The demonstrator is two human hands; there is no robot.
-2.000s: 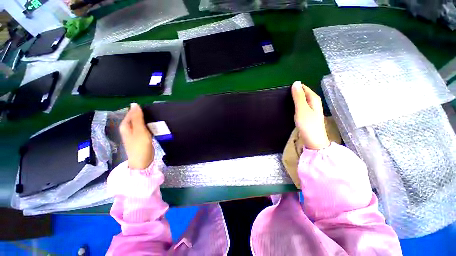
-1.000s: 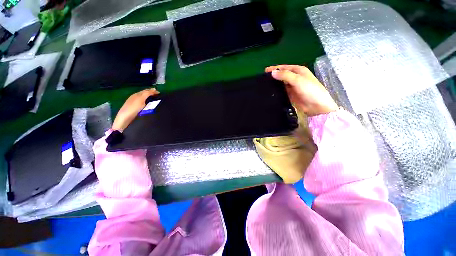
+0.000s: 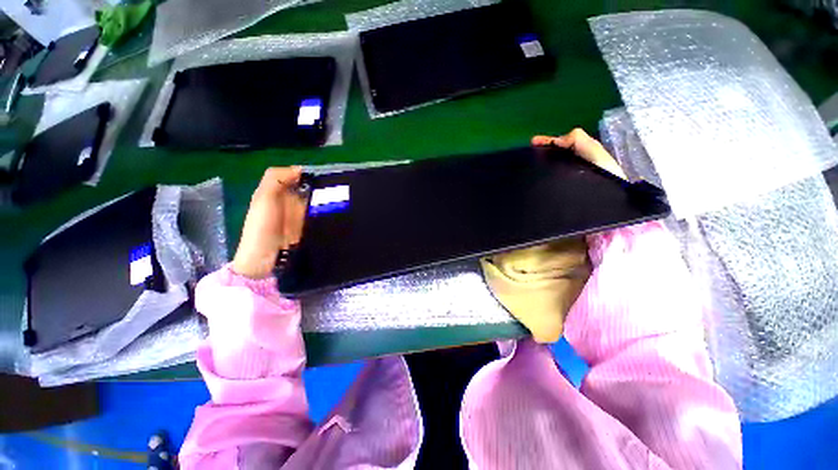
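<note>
A black tablet unit is held up and tilted in front of me, smooth dark face toward me, a blue-and-white label near its left end. My left hand grips its left edge. My right hand holds its far right part; most of that hand is hidden behind the unit. A tan-yellow cloth hangs below the unit's right half, by my right sleeve; whether my right hand holds it is hidden. A bubble-wrap sheet lies under the unit on the bench.
Another black unit lies in whitish wrapping at left. More units lie on pale sheets across the green bench. A bubble-wrap pile is at right. A green cloth is at far left. The bench's front edge borders the blue floor.
The held unit has shifted right and its tilt has changed, its right end now reaching past my right wrist. Both hands still hold it. More of the tan cloth shows than two seconds ago.
</note>
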